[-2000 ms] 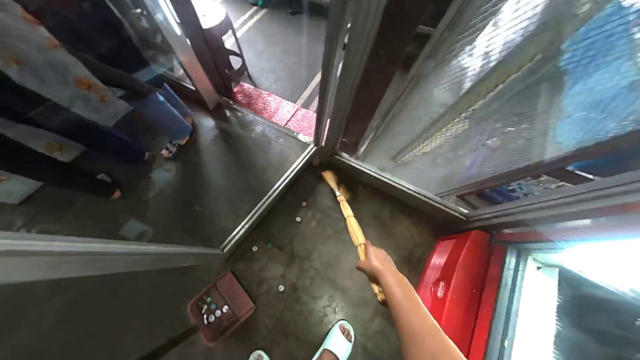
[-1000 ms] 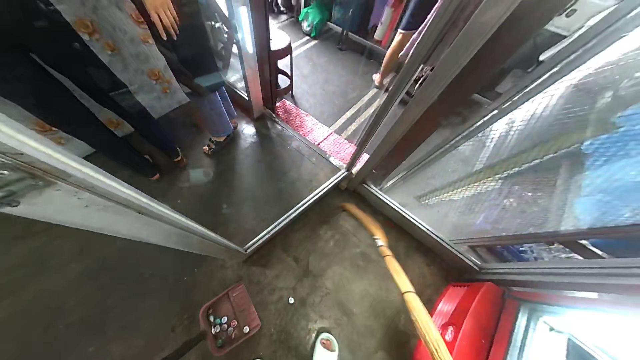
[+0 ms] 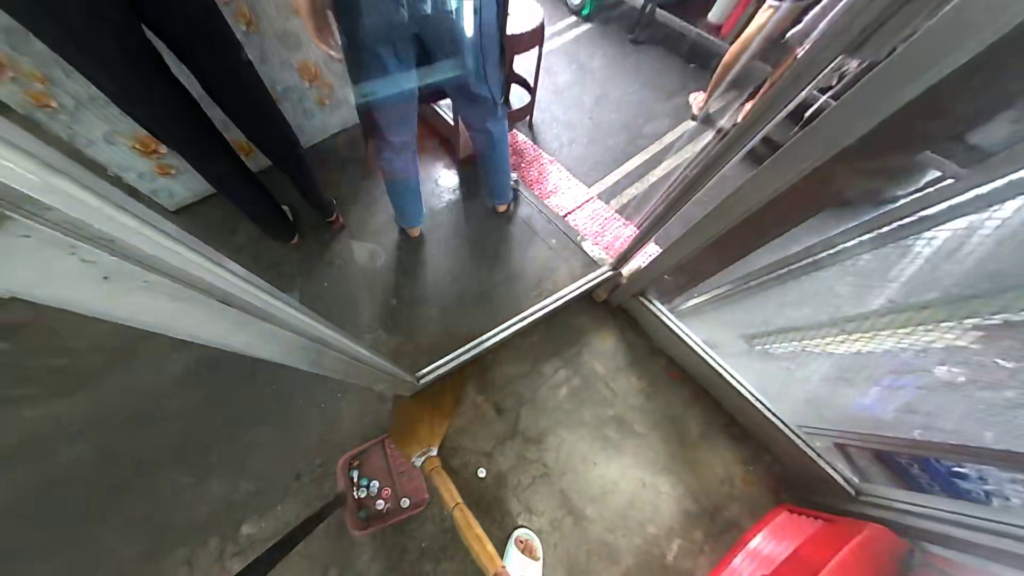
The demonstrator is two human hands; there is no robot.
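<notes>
A broom with straw-coloured bristles touches the concrete floor beside the upper right edge of a reddish-brown dustpan. Its bamboo-like handle runs down to the bottom edge of the view, where only a sliver of my right hand shows around it. Several bottle caps lie in the dustpan, and one loose cap is on the floor to the right of the broom. The dustpan's dark handle leads out at the bottom left. My left hand is out of view.
A metal-framed glass partition and a second glazed side meet at a corner post. A red plastic object sits at the lower right. People's legs and a pink mat show beyond the glass. My foot wears a white slipper.
The broom head has moved from the corner of the partitions to beside the dustpan. Small items on the floor near the corner two seconds ago no longer show there. The view has shifted.
</notes>
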